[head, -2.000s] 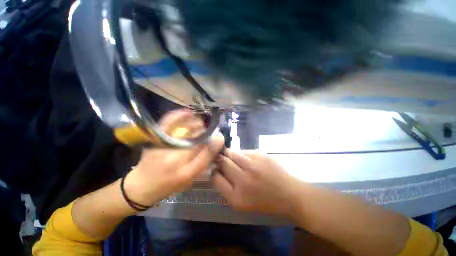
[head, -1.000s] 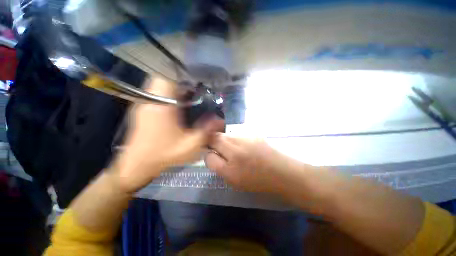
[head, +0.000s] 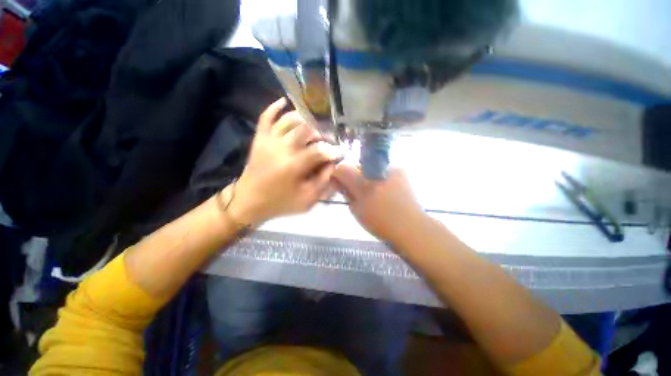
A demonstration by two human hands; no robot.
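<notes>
The black garment (head: 158, 110) lies in folds across the left side of the table and hangs over its front left edge. My left hand (head: 283, 169) is beside the needle area with its thumb and index finger together near the bright spot. My right hand (head: 379, 198) is just right of it, fingertips close to the left ones. Both hands seem to pinch the garment's edge, but the fingers hide most of it. The sewing machine (head: 530, 103) has its needle area directly above my fingertips; the needle itself is blurred in glare.
Thread snips (head: 588, 205) lie on the right of the white table (head: 478, 176). A printed ruler (head: 331, 257) runs along the front edge. A dark green fluffy bundle (head: 441, 29) is on the machine head. A dark grey block (head: 375, 154) stands beside my right fingers.
The view has shifted, showing more of the machine head and garment. My left hand has turned, with its fingers now raised beside the needle area. My right hand stays close to it.
</notes>
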